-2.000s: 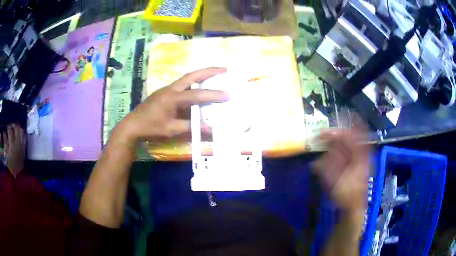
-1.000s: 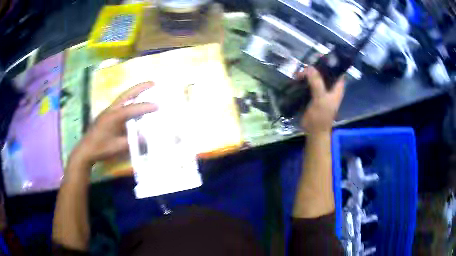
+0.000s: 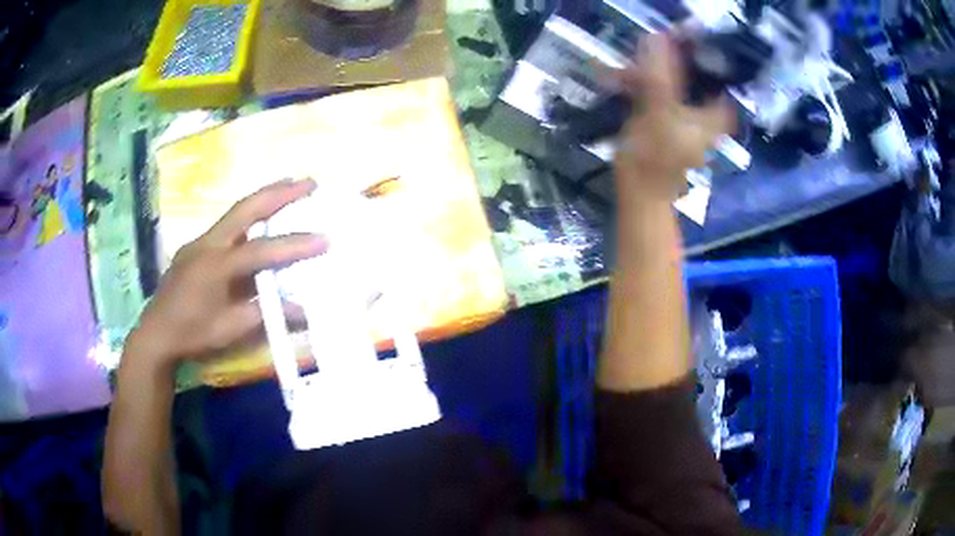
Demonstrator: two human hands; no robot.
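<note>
The white bracket lies on the glaring yellow-orange work pad, its flat end over the pad's near edge. Its far part is washed out by glare, so the round housing cannot be made out. My left hand holds the bracket's left side with fingers spread over it. My right hand is blurred, reaching over the metallic bench units at the upper right. A dark object, possibly the electric screwdriver, is by its fingers; whether it is gripped cannot be told.
A yellow screw tray and a round tub on brown board stand behind the pad. Green printed sheets and a pink cartoon sheet lie at left. Metallic bench units are at upper right. A blue crate holds white units at lower right.
My right hand moved from beside the pad to a black tool at the upper right, then farther up with it or over it. The view swung right. My left hand stays on the bracket.
</note>
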